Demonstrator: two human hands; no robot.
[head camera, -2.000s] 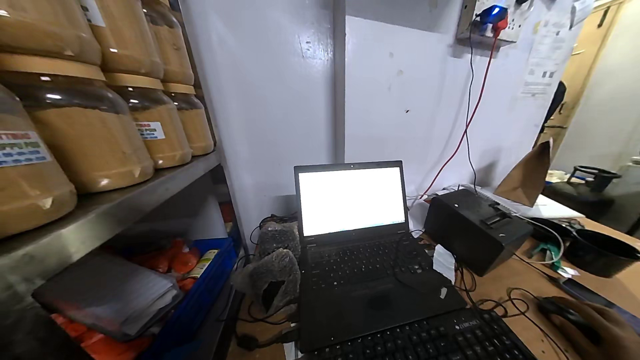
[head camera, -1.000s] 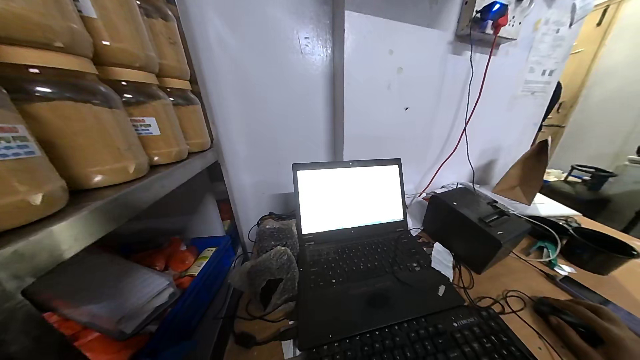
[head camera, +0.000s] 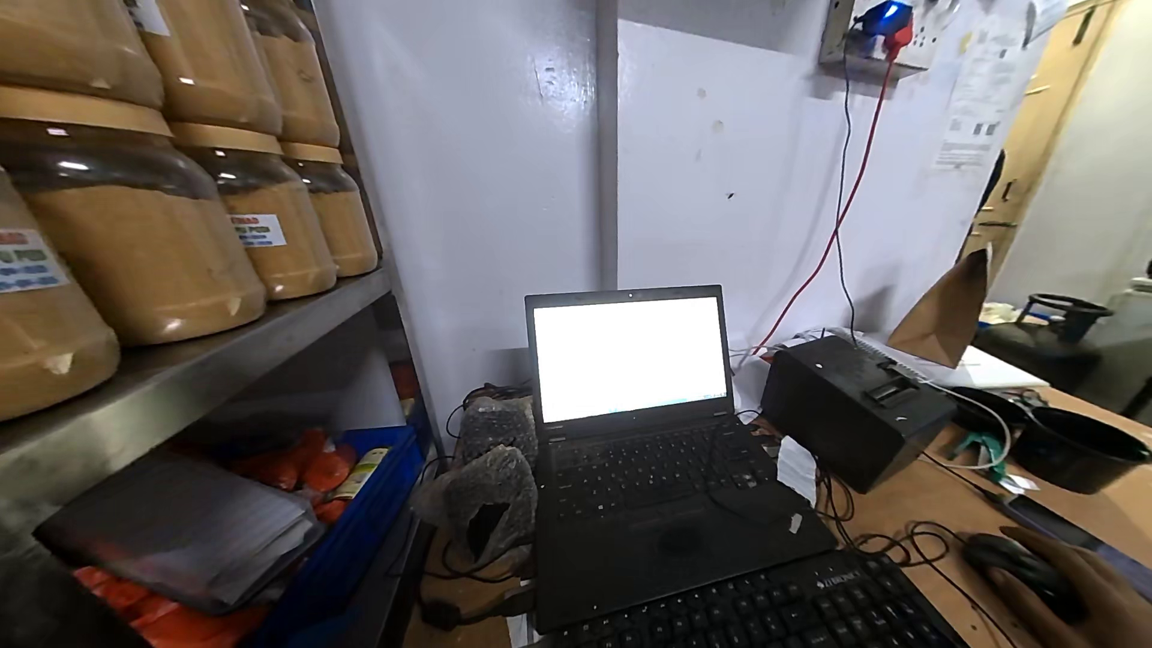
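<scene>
My right hand (head camera: 1080, 585) rests on a black computer mouse (head camera: 1021, 571) at the lower right, its fingers along the top and side. An open black laptop (head camera: 666, 513) stands in the middle of the desk with a bright, washed-out screen (head camera: 633, 358). A black external keyboard (head camera: 774, 607) lies partly over the laptop's front edge. Just beyond the mouse is a dark phone-like device (head camera: 1066, 526) with a cable at its end. My left hand is out of view.
A black printer-like box (head camera: 855, 409), a brown paper bag (head camera: 945, 310) and a black bowl (head camera: 1080, 448) stand at right. Loose cables (head camera: 909, 540) lie near the mouse. Bubble-wrapped items (head camera: 495, 495) sit left of the laptop. Jars of tan powder (head camera: 148, 243) line a metal shelf (head camera: 243, 346) above a blue crate (head camera: 360, 531).
</scene>
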